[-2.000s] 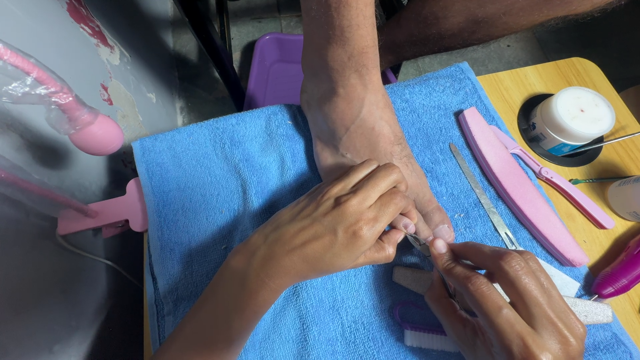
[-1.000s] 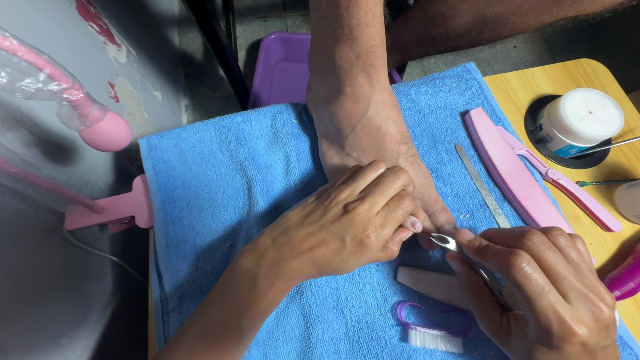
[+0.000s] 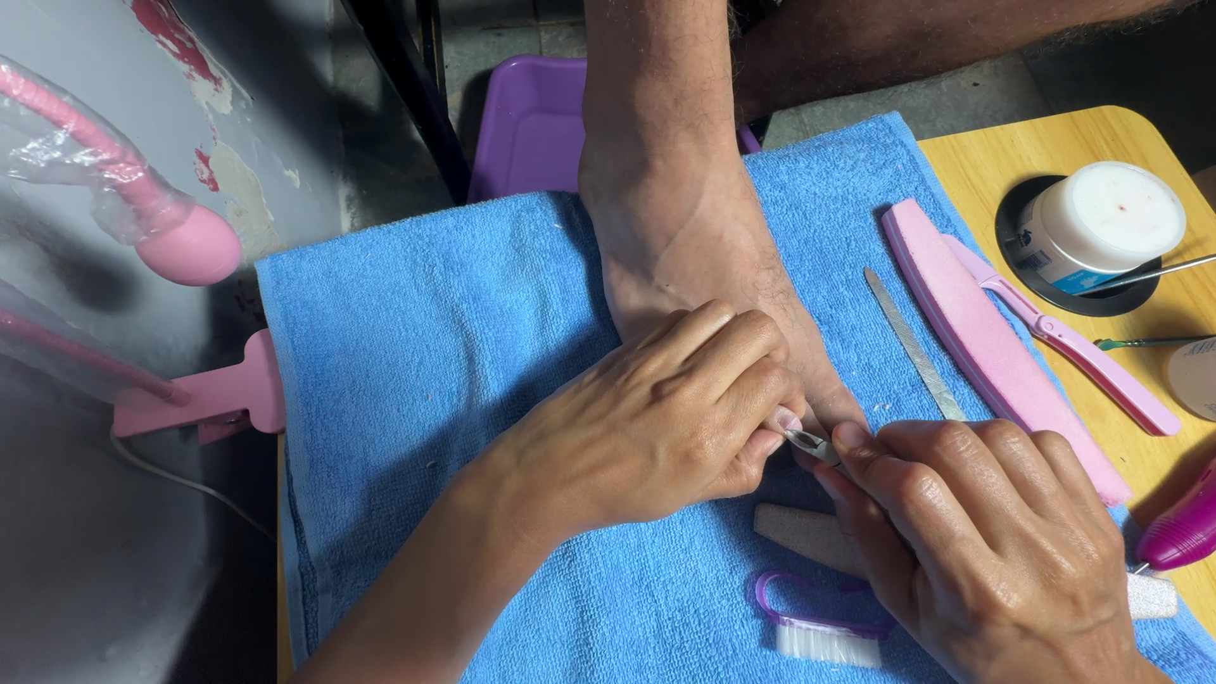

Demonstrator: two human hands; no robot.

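Note:
Another person's bare foot (image 3: 703, 237) rests on a blue towel (image 3: 427, 313). My left hand (image 3: 655, 408) is closed around the smaller toes, and one toe with its nail shows between its fingertips. From the right, my right hand (image 3: 978, 532) grips metal cuticle nippers (image 3: 812, 445), whose jaws touch or nearly touch that toe's nail; their handles are mostly hidden in the palm. Beneath the right hand lie a grey nail file (image 3: 807, 537), partly covered, and a nail brush (image 3: 826, 641) with a purple handle and white bristles.
Right of the foot lie a metal file (image 3: 912, 347), a pink nail file (image 3: 997, 351) and a pink folding razor (image 3: 1073, 342). A white jar (image 3: 1102, 228) stands on the wooden table (image 3: 1054, 142). At left are a pink clamp (image 3: 209, 389) and lamp arm; behind, a purple basin (image 3: 532, 123).
The nippers' jaws were apart from the held toe a second ago, beside my left fingertips; now they are at its nail. My left hand has stayed on the toes.

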